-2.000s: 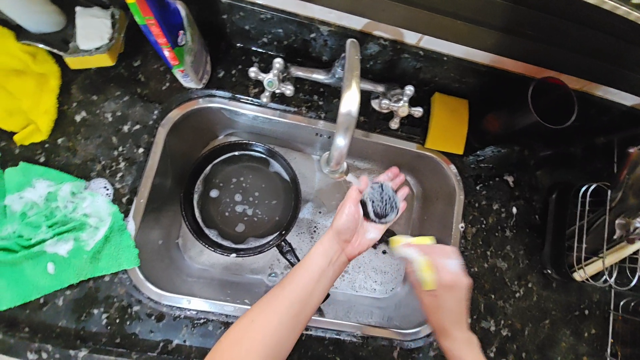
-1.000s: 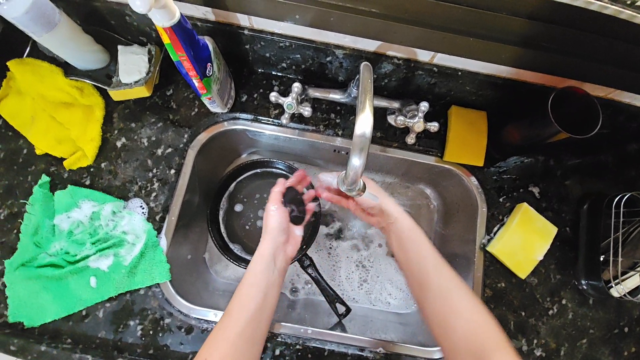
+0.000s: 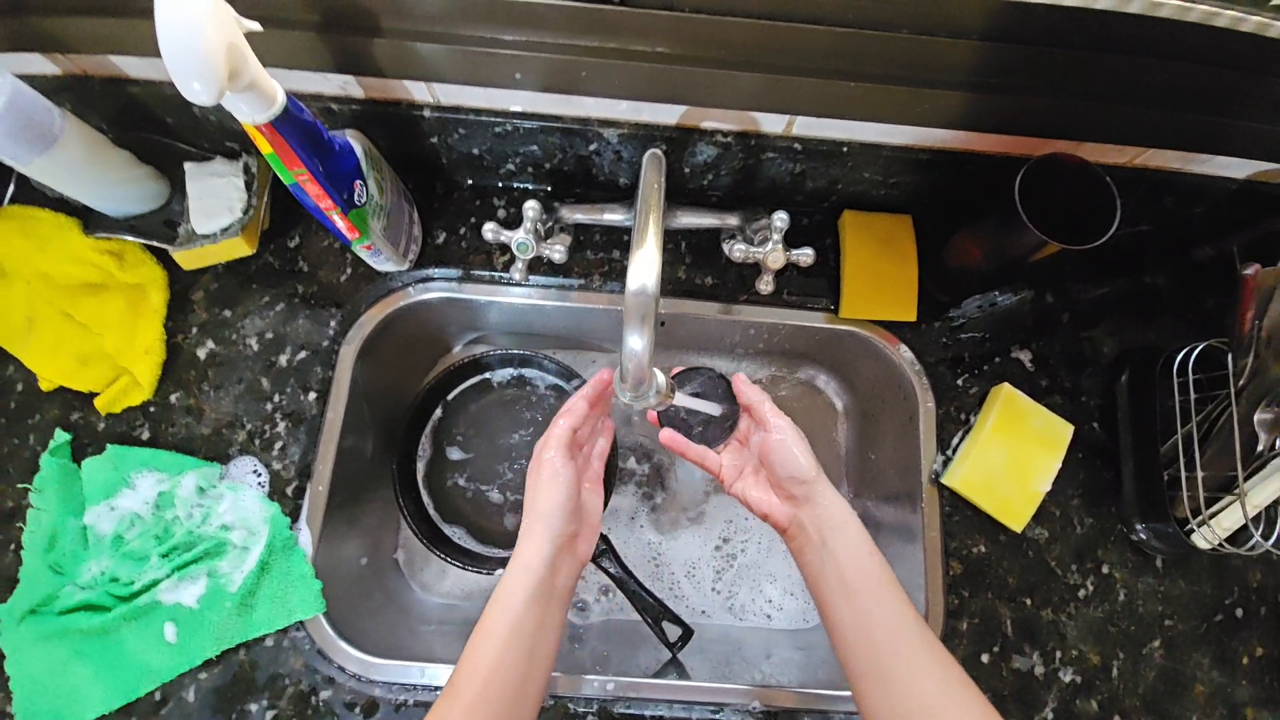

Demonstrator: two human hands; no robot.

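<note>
My right hand (image 3: 765, 460) holds a small round black object (image 3: 702, 407) under the metal faucet (image 3: 643, 290), and a stream of water runs onto it. Its kind cannot be told from this side. Left of the spout, my left hand (image 3: 572, 475) is raised with nothing in it, its fingers slightly curved and held together, over the edge of a black frying pan (image 3: 490, 450). Soapy water with bubbles lies in the pan. The pan sits in the left part of the steel sink (image 3: 640, 680), its handle pointing down and right; suds cover the sink floor beside it.
Right of the sink lie a yellow sponge (image 3: 1010, 457), another sponge (image 3: 878, 265), a dark cup (image 3: 1068, 205) and a cutlery rack (image 3: 1205, 450). On the left are a soapy green cloth (image 3: 150, 570), a yellow cloth (image 3: 80, 300), a spray bottle (image 3: 335, 185) and a white bottle (image 3: 85, 150).
The round object was in my left hand and is now in my right, under the water. The yellow sponge, in my right hand at first, lies on the counter.
</note>
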